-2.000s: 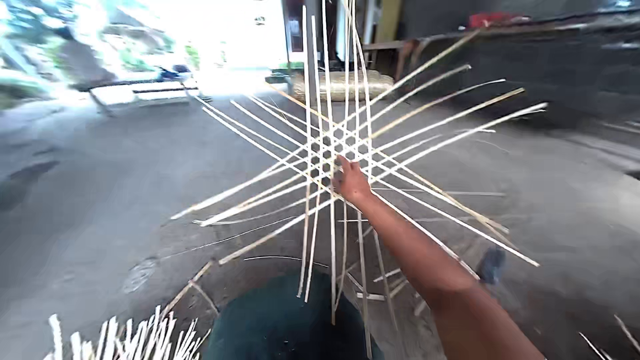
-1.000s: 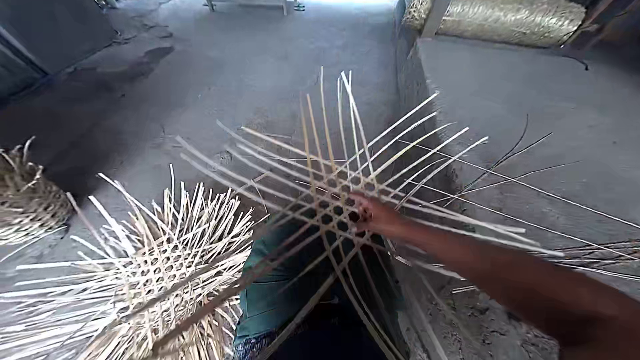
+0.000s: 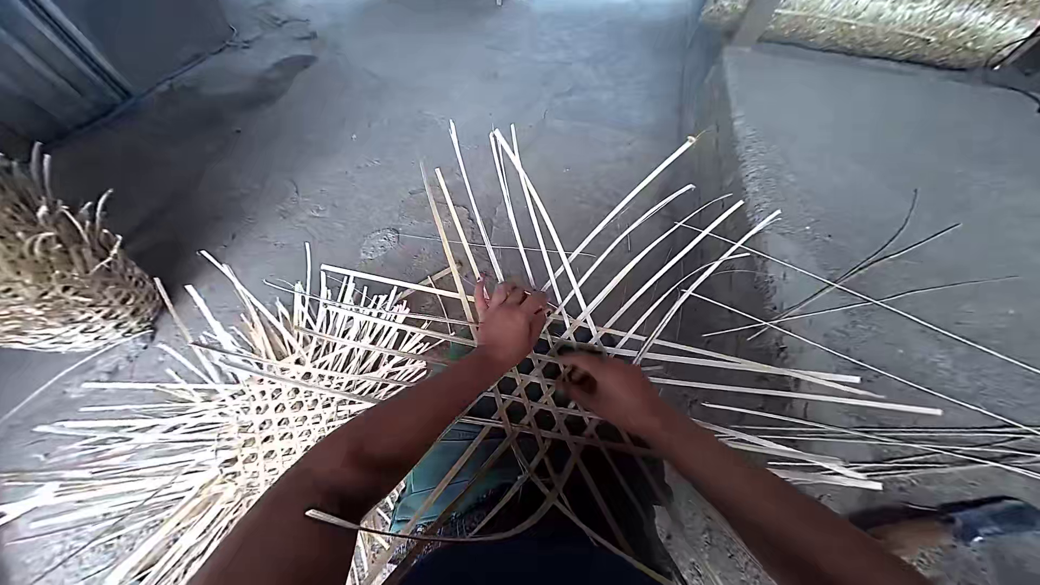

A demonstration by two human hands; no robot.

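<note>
An open hexagonal weave of pale split-cane or bamboo strips [image 3: 543, 398] lies over my lap, its long loose ends spreading out all round. At the weave's upper left edge, my left hand [image 3: 512, 321] rests with fingers bent over the strips; whether it pinches one cannot be made out. My right hand [image 3: 613, 390] is on the right part of the weave, thumb and fingers curled close to the strips and slightly blurred. Its fingertips are partly hidden, so a grip is not clear. Green cloth [image 3: 455, 471] shows beneath the weave.
Woven pieces with bristling strip ends [image 3: 280, 414] are on the left, close to my left forearm. A rougher woven basket [image 3: 69, 268] stands at the far left. Loose strips [image 3: 861, 296] lie on the raised concrete ledge [image 3: 910, 171] at right. A foot [image 3: 918, 540] is at lower right.
My left hand has come into view and onto the weave. Both earlier frames show only one hand there. The view has swung downward since the oldest frame.
</note>
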